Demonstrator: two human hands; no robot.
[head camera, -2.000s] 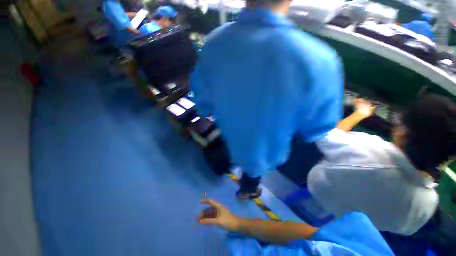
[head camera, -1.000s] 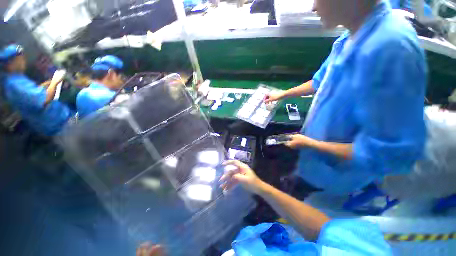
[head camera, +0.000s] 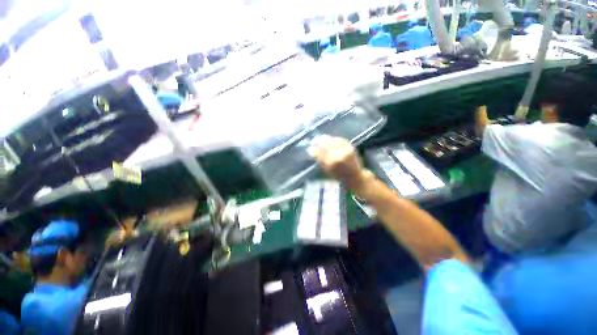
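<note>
My right hand (head camera: 336, 157) is raised in mid-view and closed on the right part of a large clear plastic tray (head camera: 285, 156). The tray is tilted, blurred and shiny, above the green bench (head camera: 265, 243). Glare hides its upper side, and I cannot tell whether anything lies in it. My left hand is not in view.
A white gridded tray (head camera: 322, 213) and another pale one (head camera: 407, 170) lie on the bench. Black trays with phones (head camera: 322, 302) stand in front. A white shelf (head camera: 419, 88) runs behind. A person in white (head camera: 538, 186) is right, a blue-capped person (head camera: 54, 288) lower left.
The view has swung up towards the bench and shelf. The clear tray is now raised higher, with my right hand closed on it. My left hand's fingertips have left the picture. The standing person in blue has shifted lower right.
</note>
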